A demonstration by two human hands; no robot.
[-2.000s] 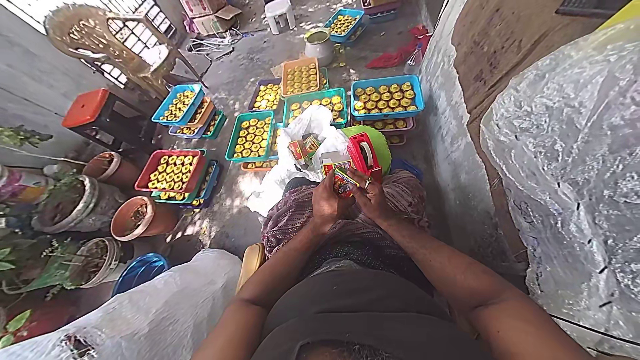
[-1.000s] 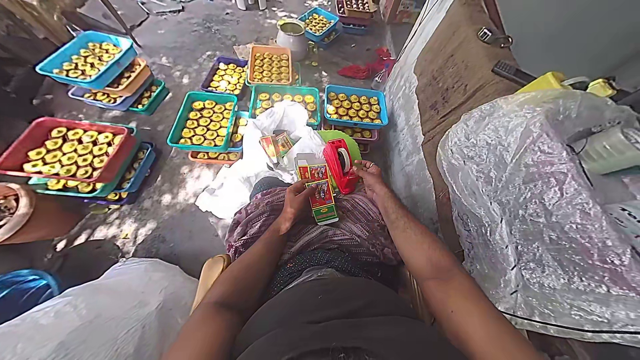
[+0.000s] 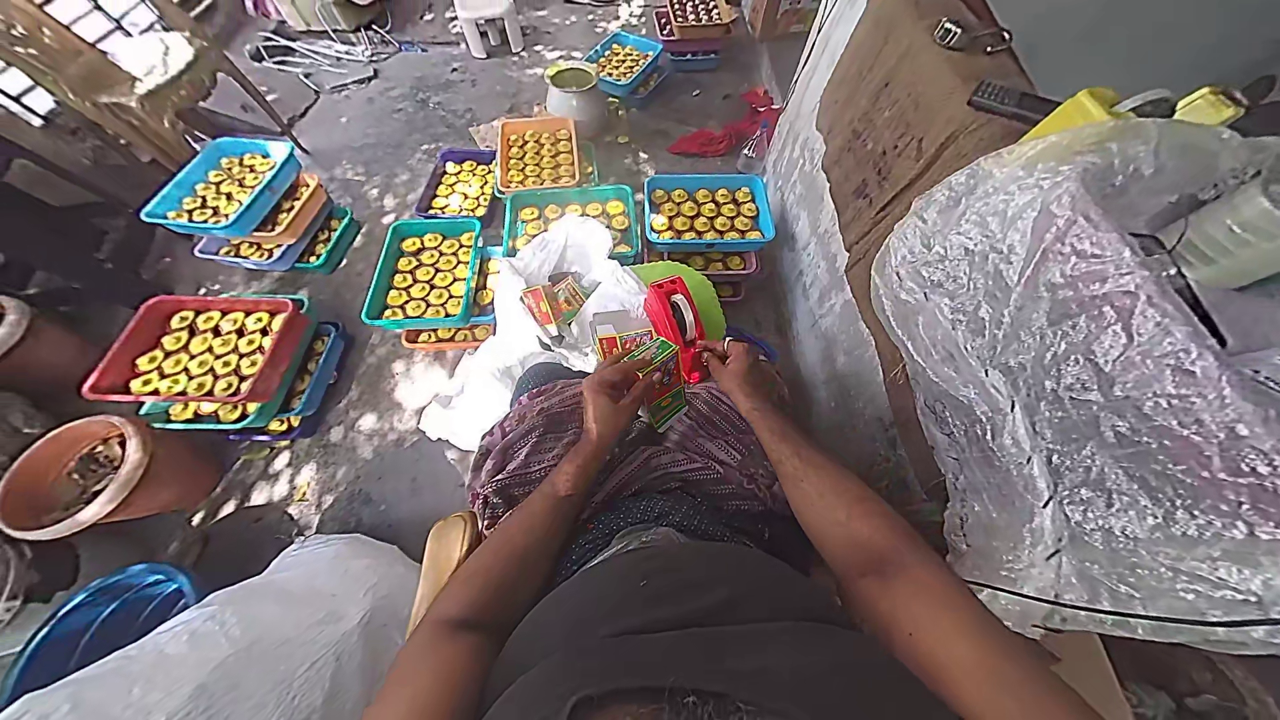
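Observation:
My left hand holds a printed red and green cardboard box with its pale flaps standing up, above my lap. Close to the box's right side, my right hand touches the lower end of a red tape dispenser that carries a roll of tape. Whether the fingers grip it or a strip of tape is too small to tell. Beneath the dispenser lies a round green object. Just beyond, more small printed boxes rest on a white plastic bag.
Stacked trays of yellow round pieces stand on the floor ahead, among them a teal tray and a red tray. A plastic-covered heap is at the right, a white sack at the lower left, a clay pot above it.
The printed box, flat and spread out a second ago, is now turned and folded more compactly in my left hand. My right hand stays by the dispenser's lower end.

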